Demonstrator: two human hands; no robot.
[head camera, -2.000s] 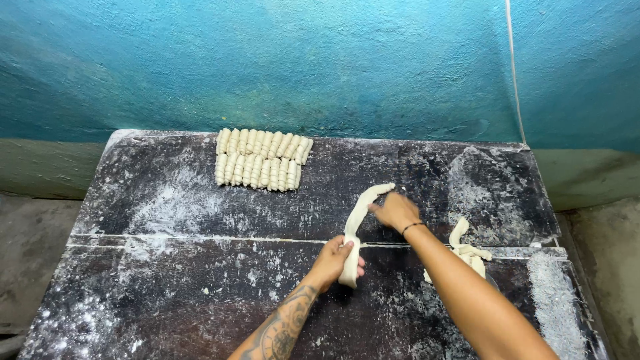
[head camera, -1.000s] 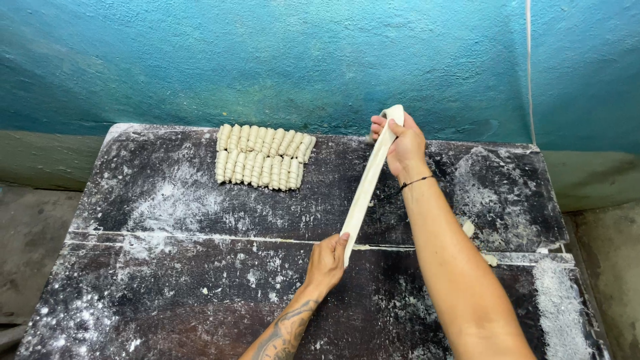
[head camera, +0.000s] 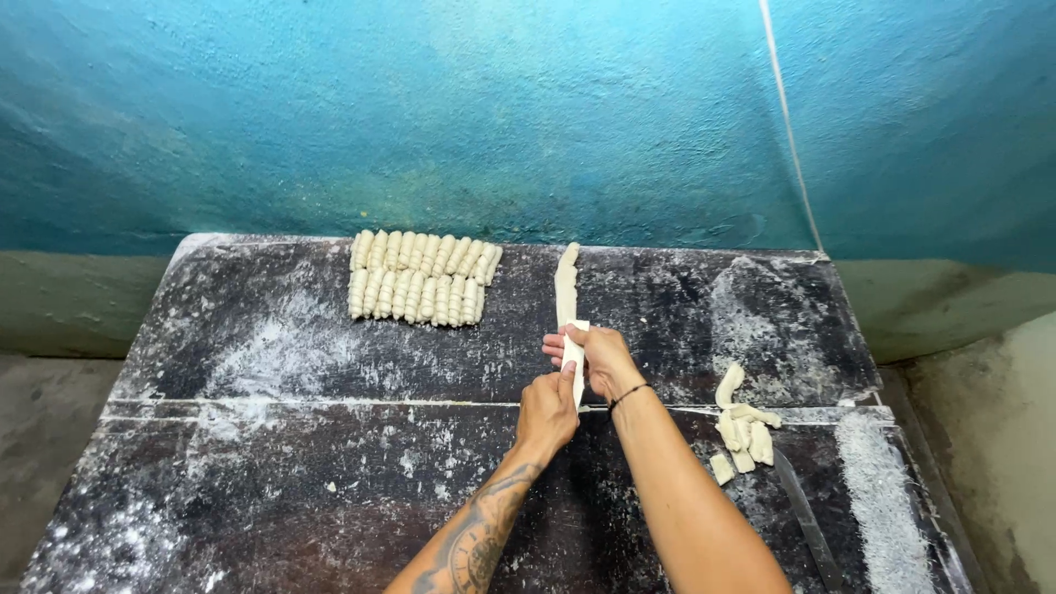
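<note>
A pale dough strip (head camera: 566, 285) lies along the dark floured table, its far end near the back edge and its near part folded over at my hands. My left hand (head camera: 548, 412) grips the near end between thumb and fingers. Just beyond it, my right hand (head camera: 596, 353) holds the folded part, with its thumb on top and its fingertips showing at the left. To the left of the strip, coiled dough rolls (head camera: 417, 295) sit close together in two rows. Small dough pieces (head camera: 745, 433) are heaped to the right of my right forearm.
A long blade (head camera: 804, 516) lies beside the dough pieces at the right. White flour (head camera: 883, 503) forms a thick band along the table's right side. A seam runs across the wooden table (head camera: 272, 470), whose back edge faces a blue wall.
My right hand has come down from near the back edge to beside my left hand. The strip, earlier stretched between both hands, now lies partly on the table and is doubled over.
</note>
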